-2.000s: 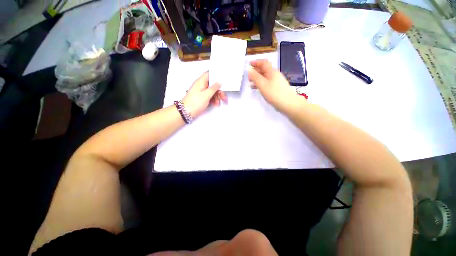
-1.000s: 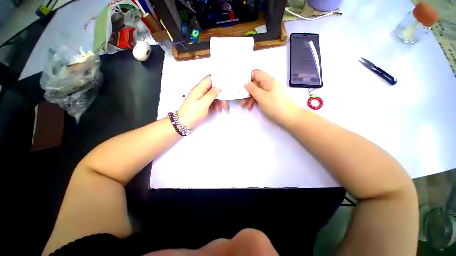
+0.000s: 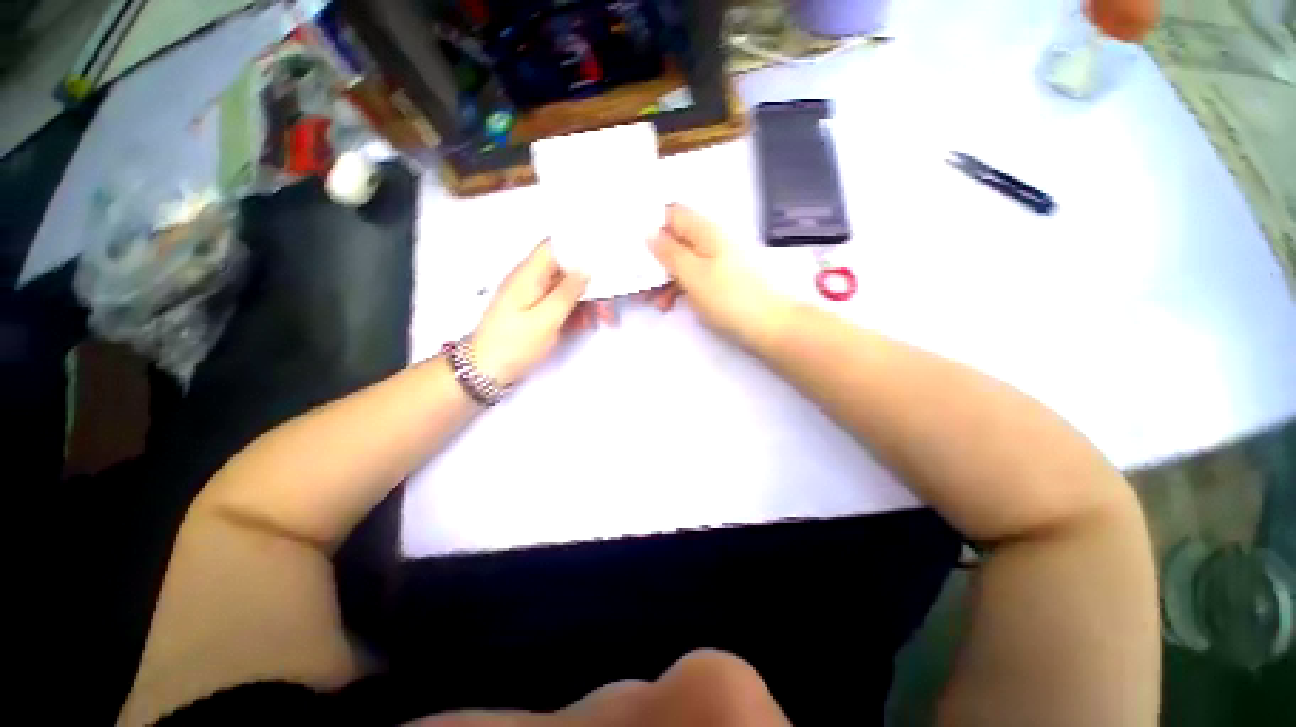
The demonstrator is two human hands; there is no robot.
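A white paper slip or card [image 3: 604, 206] is held up over the white tabletop, in front of the dark desk shelf. My left hand [image 3: 533, 310] grips its lower left edge, thumb on top and fingertips showing below. My right hand [image 3: 699, 267] grips its lower right edge the same way. No marks can be read on the card. A beaded bracelet [image 3: 475, 374] is on my left wrist. A dark smartphone [image 3: 800, 173] lies right of the card, with a red ring charm [image 3: 836, 284] at its lower end.
Black snips or a pen [image 3: 1003, 182] lie right of the phone. A dark shelf with a wooden base [image 3: 498, 176] stands behind. A clear plastic bag [image 3: 164, 277] and a brown flat pouch [image 3: 107, 408] are at left. An orange-lidded jar [image 3: 1073, 66] is at far right.
My right hand was off the card two seconds ago and now holds it, as it did one second ago. The view has shifted, so everything sits further left in the picture.
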